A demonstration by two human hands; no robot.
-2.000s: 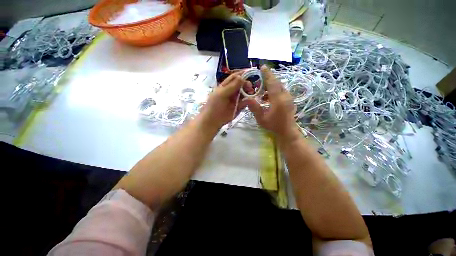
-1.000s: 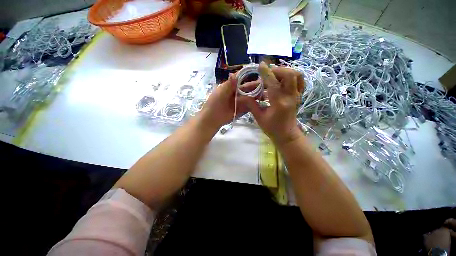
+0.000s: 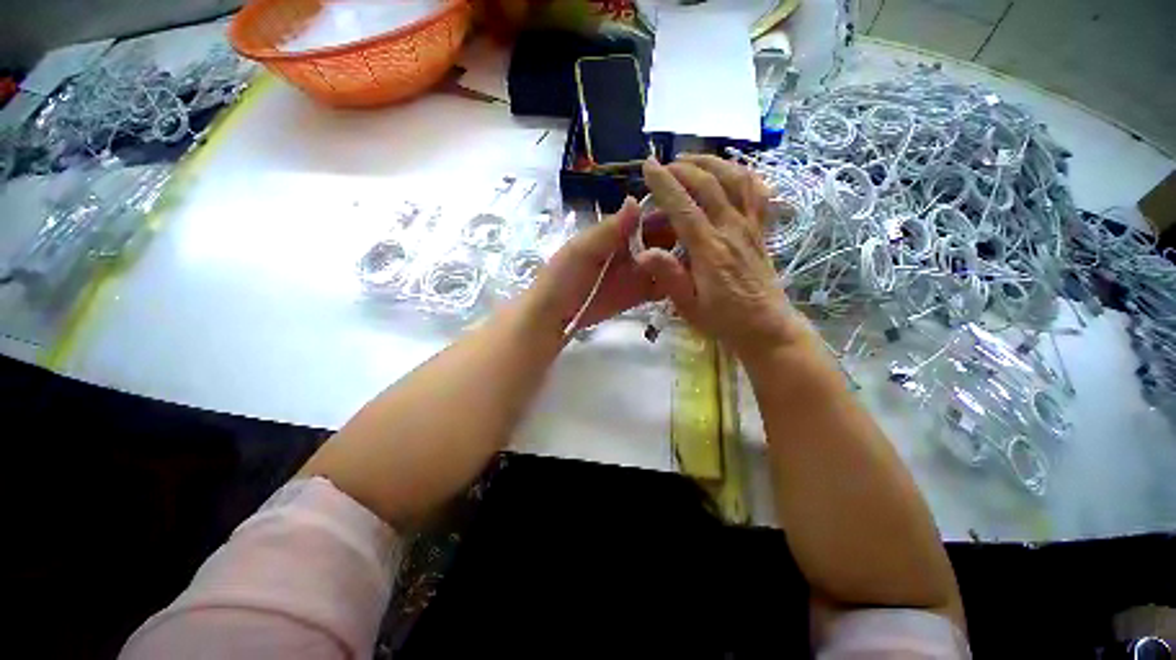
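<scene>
A white USB cable (image 3: 638,233) is wound into a small ring, held upright between both hands above the table. My left hand (image 3: 588,270) grips the ring's left side, and a white cord end hangs down across it. My right hand (image 3: 725,250) is around the ring's right side, its fingers over the top and hiding part of the coil. A small plug (image 3: 653,331) shows just below the hands. Clear plastic trays with coiled cables (image 3: 451,281) lie left of the hands.
A large cable pile (image 3: 922,194) lies at the right, with cables in clear packaging (image 3: 987,406) before it. A smartphone (image 3: 613,111) rests on a black box behind the hands, beside white paper (image 3: 703,71). An orange basket (image 3: 374,65) stands far left. Yellow tape (image 3: 698,413) runs between the forearms.
My right hand's fingers have closed over the top of the ring, covering more of it. The hanging cord end has shifted and slants down to the left.
</scene>
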